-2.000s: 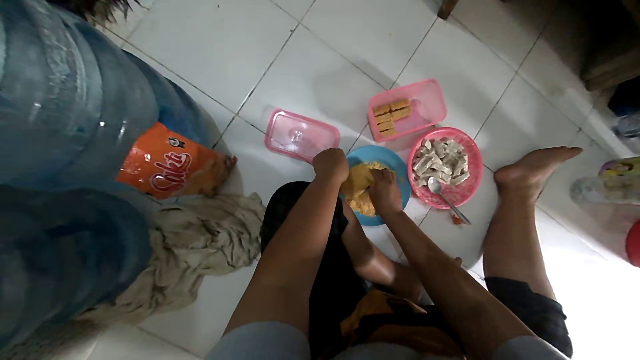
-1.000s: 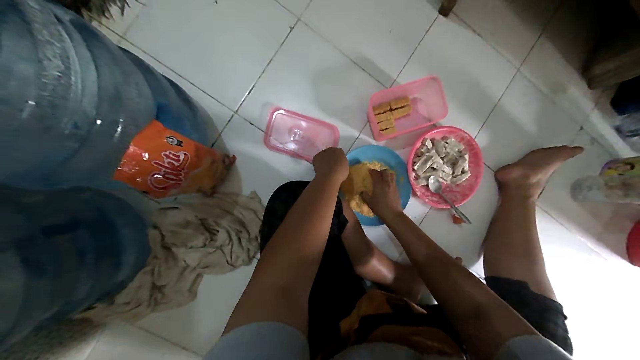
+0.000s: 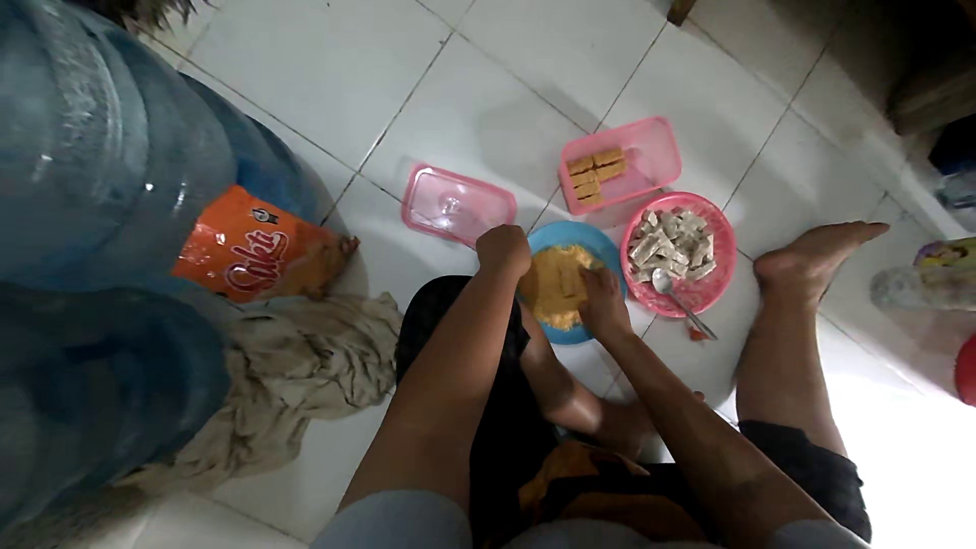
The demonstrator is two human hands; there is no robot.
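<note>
A blue plastic plate holds orange-yellow crumbs, with a crumb-coated piece lying in them. My right hand is at the plate's right side, its fingers bent down at the crumbs; whether it grips a piece is hidden. Curled up at the plate's left rim is my left hand, and what its fingers hold cannot be seen. Just right of the plate, a pink bowl holds many pale, batter-coated pieces and a metal spoon. Several crumbed pieces sit in the left part of a pink rectangular container.
A pink lid lies on the tiled floor beyond my left hand. Large blue water jugs, an orange printed packet and a crumpled beige cloth are on the left. My bare foot rests right of the bowl; a clear bottle lies farther right.
My right hand has shifted slightly on the crumbs, and a coated piece now shows beside it. My left hand stays at the plate's left rim.
</note>
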